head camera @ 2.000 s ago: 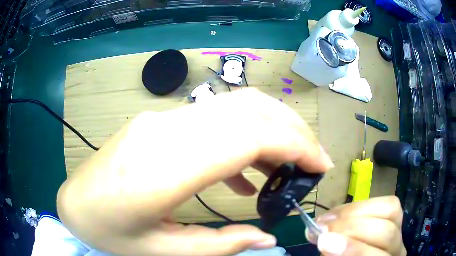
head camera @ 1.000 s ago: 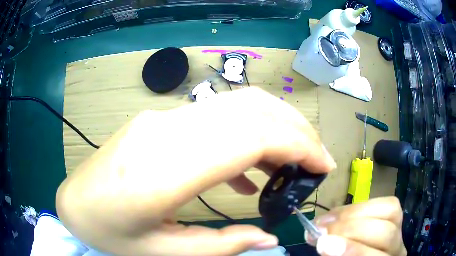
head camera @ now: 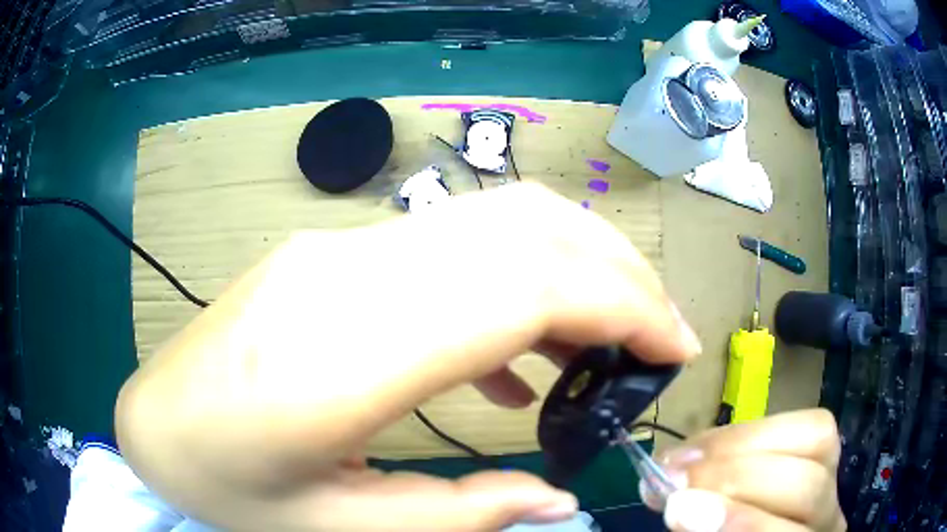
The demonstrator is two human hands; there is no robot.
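Note:
My left hand (head camera: 405,343) is bare and large in the lower middle. Its thumb and fingers hold a black speaker module (head camera: 597,410) by its edges, tilted, with a small gold spot on it. My right hand (head camera: 763,473), bare and partly cut off by the lower edge, pinches slim silver tweezers (head camera: 646,468). The tweezer tips are at the module's near right side; whether they grip something there is too small to tell.
Two pale-faced modules (head camera: 486,140) and a round black pad (head camera: 346,144) lie on cardboard (head camera: 239,239). At right are a white bottle (head camera: 649,120), wipe (head camera: 732,179), green-handled knife (head camera: 774,254), yellow tool (head camera: 748,376) and dark bottle (head camera: 820,319). Clear trays (head camera: 888,208) line the right side.
The black module has tilted slightly in my left hand, and the tweezers have shifted a little with it. Both hands stay in nearly the same place.

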